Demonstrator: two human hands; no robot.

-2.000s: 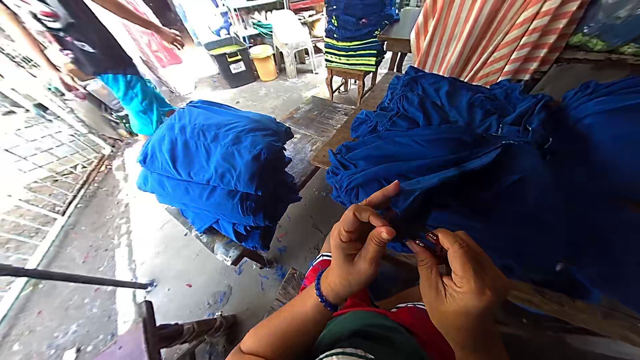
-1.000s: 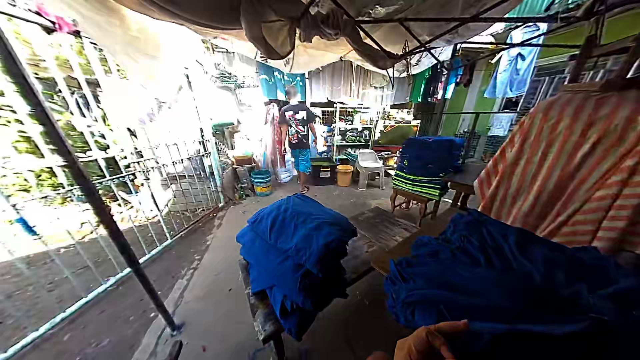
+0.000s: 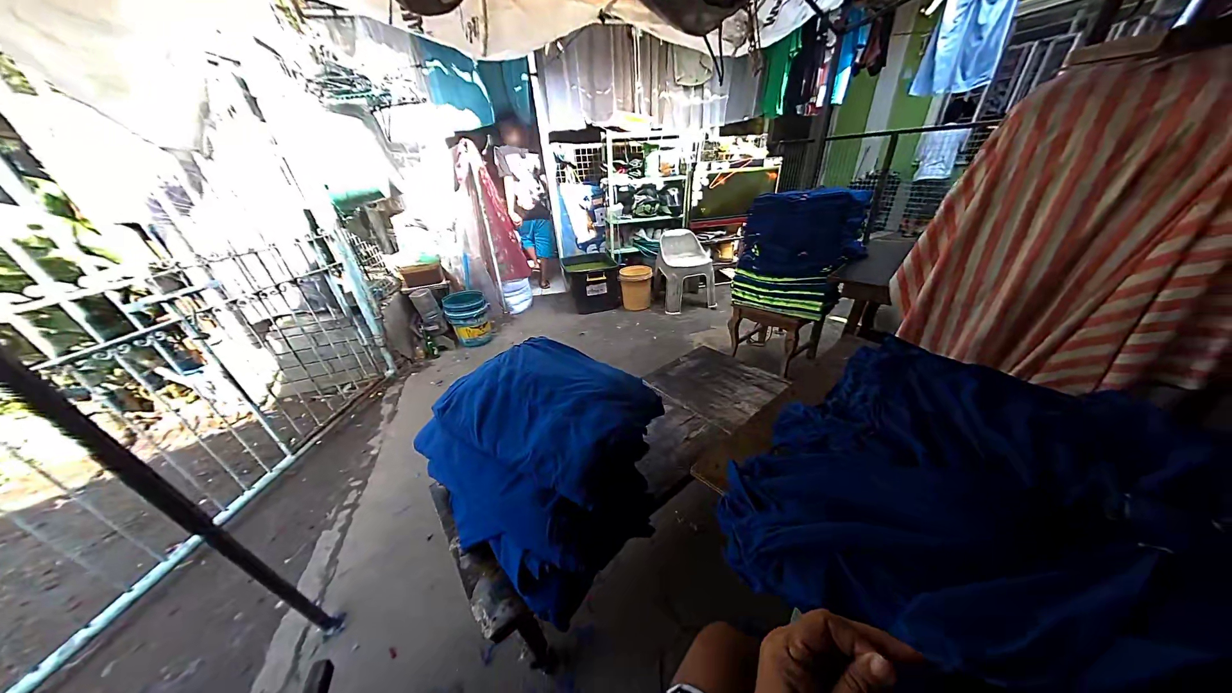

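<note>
At the bottom edge is my left hand, fingers curled and pointing right, beside the near edge of a heap of blue cloth on the right. The frame cuts the hand off, and whether it pinches anything cannot be told. My right hand is out of view. A thick stack of folded blue cloth rests on a worn wooden bench left of the heap.
Behind stand a wooden stool with stacked dark blue and lime-striped cloth, a plastic chair, a tan bucket and a black bin. A person is near the shelves. A dark pole and metal fence line the left.
The view has tilted up strongly. My hands were together by the blue cloth two seconds ago; the right one has left view. The person has gone farther back.
</note>
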